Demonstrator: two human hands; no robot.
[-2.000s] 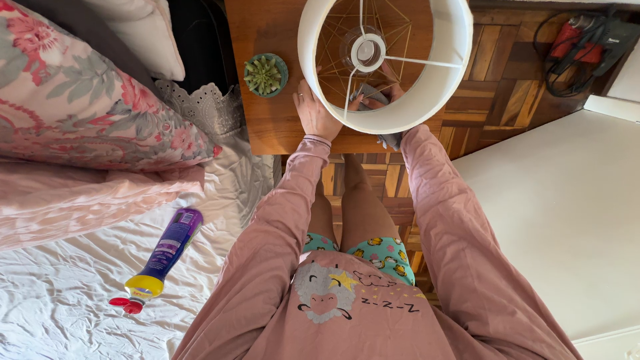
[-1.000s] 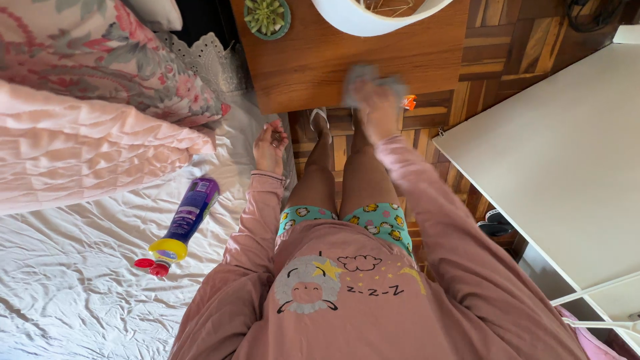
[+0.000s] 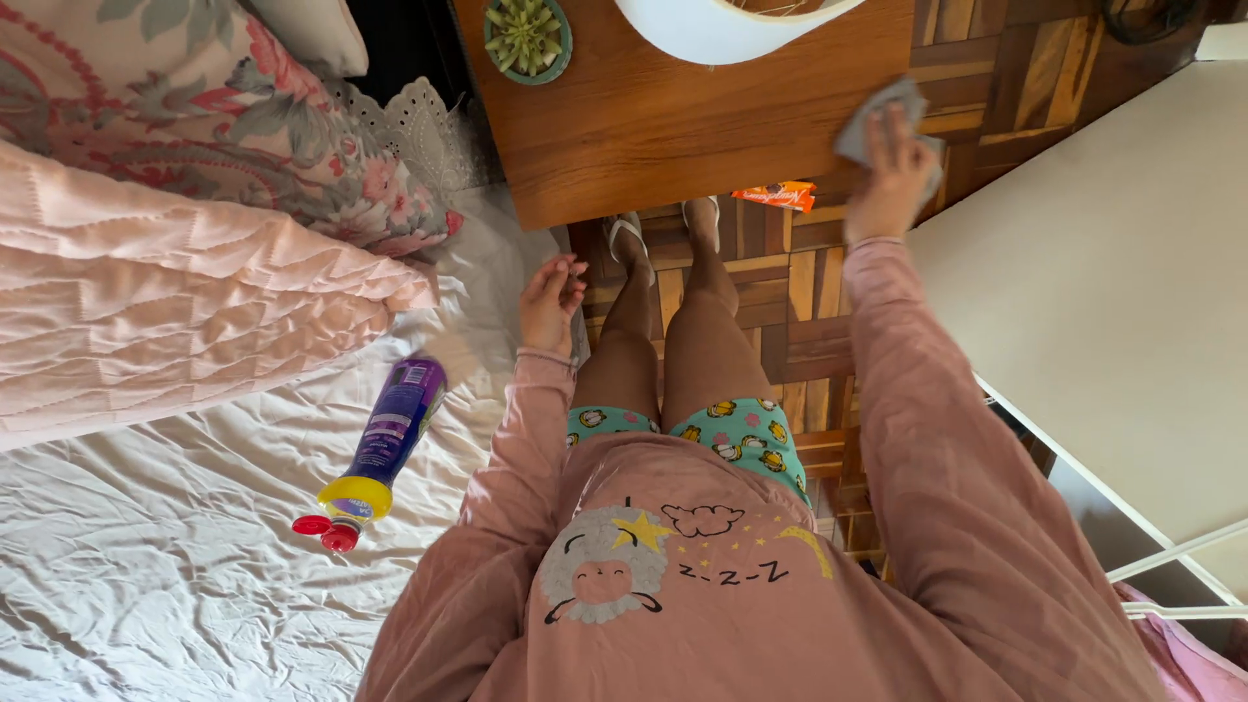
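Note:
My right hand presses a grey cloth against the right edge of the wooden bedside table, and part of the cloth hangs past that edge. Held over the side of the bed, my left hand has loosely curled fingers with nothing in them. A potted succulent stands at the table's left, and a white lampshade at its far side is cut off by the top of the view. On the bed lies a purple bottle with a yellow neck and an open red flip cap.
An orange wrapper shows at the table's near edge, over the parquet floor. A pink quilt and a floral pillow lie on the bed's white sheet. A white panel stands at the right.
Both hands were at the lamp two seconds ago. My left hand has come back beside the bed; my right hand with the cloth has moved along the tabletop to its right edge.

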